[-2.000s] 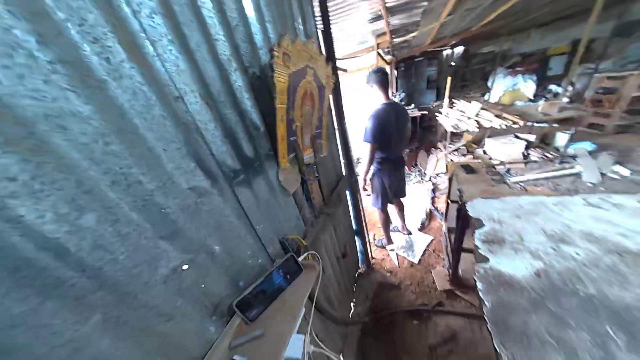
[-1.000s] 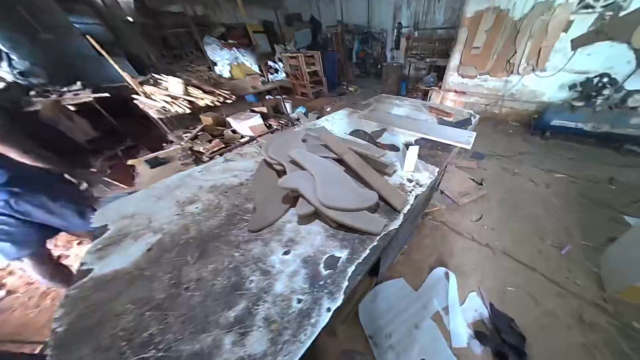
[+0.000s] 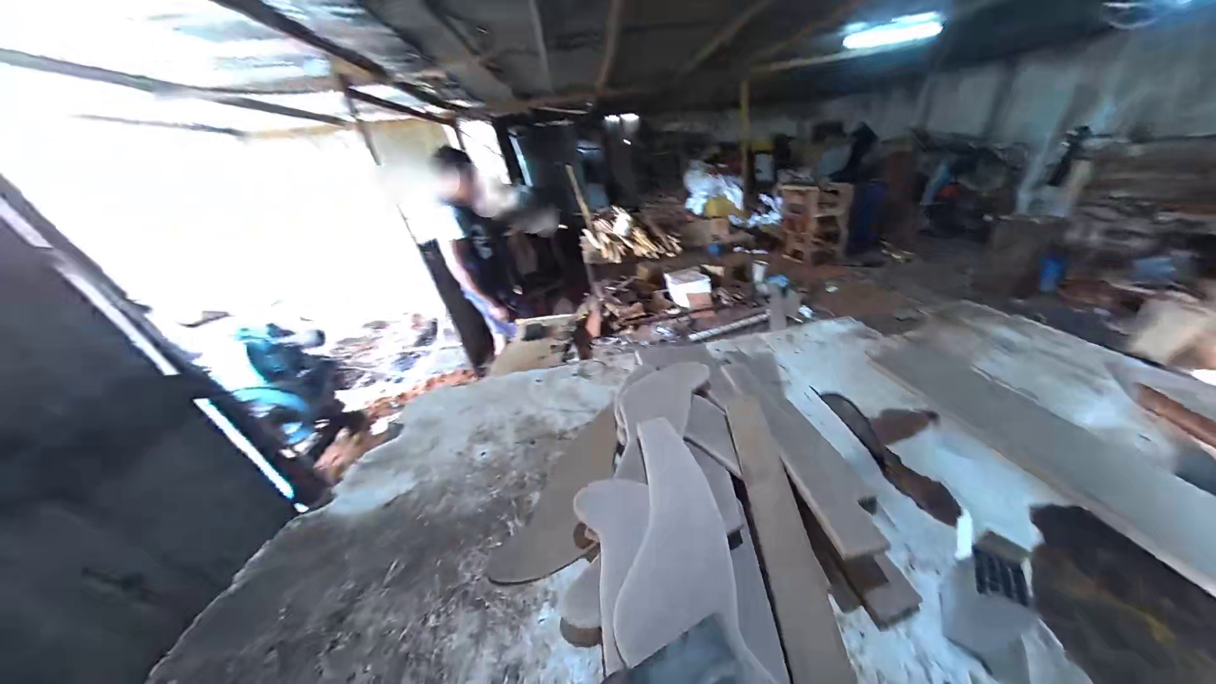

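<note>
Neither my left hand nor my right hand shows in the head view. Below me, a pile of curved, flat cut pieces (image 3: 674, 560) lies on a large pale slab table (image 3: 408, 532), their outlines wavy and their faces greyish. Straight flat strips (image 3: 788, 541) lie along the pile's right side, some stacked on others. At the bottom edge a dark grey, blurred object (image 3: 698, 655) overlaps the curved pieces; what it is, I cannot tell. A small dark ribbed block (image 3: 1000, 570) rests on the table farther right.
A long flat board (image 3: 1035, 446) lies across the table's right part. Another person (image 3: 480, 247) stands beyond the table's far left edge. Behind are a heap of wood sticks (image 3: 632, 236), a white container (image 3: 688, 287) and a wooden rack (image 3: 814, 220). A blue-green machine (image 3: 285, 380) stands outside at left.
The view has swung right from the corrugated wall to the table, then closer over the pile of pieces. The other person, seen from behind at first, now stands beyond the table.
</note>
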